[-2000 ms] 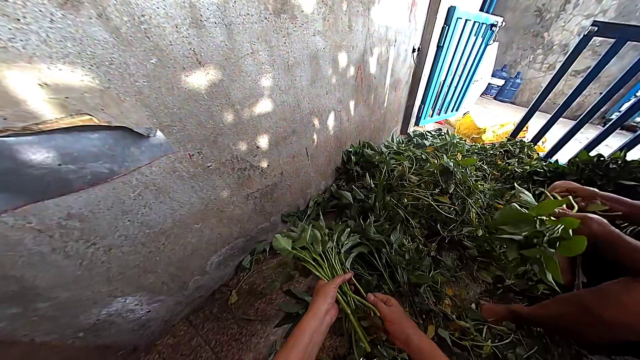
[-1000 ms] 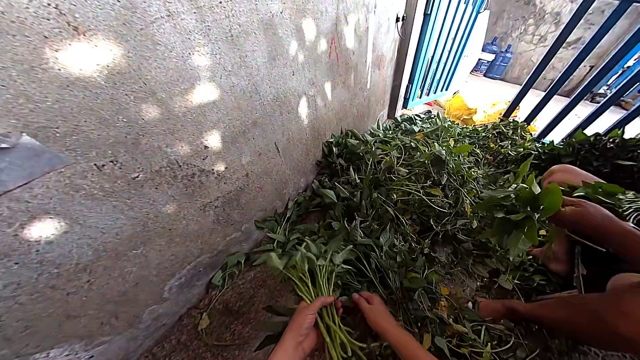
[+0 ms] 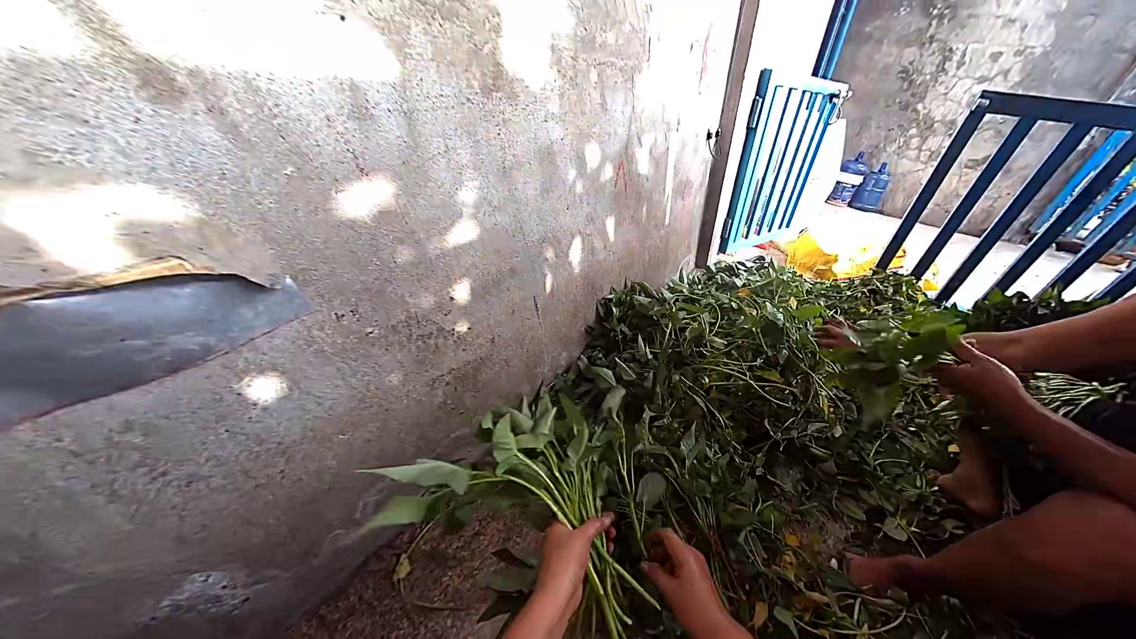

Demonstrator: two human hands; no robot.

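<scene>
My left hand is closed around the stems of a bunch of long-stemmed leafy greens, whose leaves fan out up and to the left while the cut ends point down. To its right, my right hand is at the edge of the big heap of leafy greens, fingers curled near some stems; whether it pinches one cannot be made out. The heap lies on the floor along the concrete wall, with some yellow leaves among the green.
A concrete wall runs along the left, with a grey sheet projecting from it. At right another person's hands hold greens, with bare feet beside the heap. Behind stand a blue gate, dark railings, yellow sacking and blue water jugs.
My right hand has come away from the bunch it was near two seconds ago. The other person's hands have moved with their greens over the heap.
</scene>
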